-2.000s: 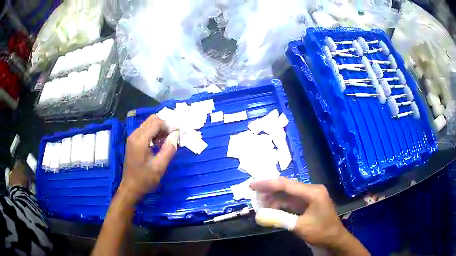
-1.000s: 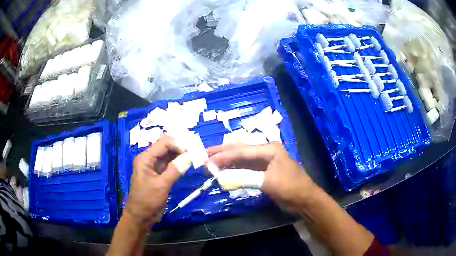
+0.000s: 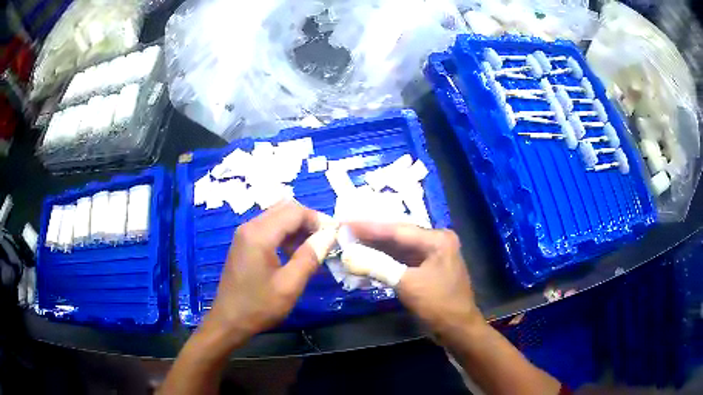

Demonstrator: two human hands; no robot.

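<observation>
My left hand (image 3: 281,254) and my right hand (image 3: 408,262) meet over the middle blue tray (image 3: 231,278). Their wrapped thumbs and fingertips pinch a small white piece (image 3: 338,239) between them. The fingers cover most of it, so its exact shape cannot be told. Loose flat white inserts (image 3: 258,170) lie in two piles in the tray, at its upper left and its right. The lower part of the right pile is partly behind my right hand.
A left blue tray (image 3: 100,281) holds a row of white units (image 3: 108,216). Stacked blue trays (image 3: 570,208) at right hold stemmed caps (image 3: 570,127). A clear blister tray (image 3: 104,108), crumpled clear bags (image 3: 231,69) and a bag of white parts (image 3: 655,131) lie behind and beside.
My hands came together over the middle tray from apart. The thin white rod and larger flat white piece seen at my fingers one second ago no longer show clearly. The view shifted slightly.
</observation>
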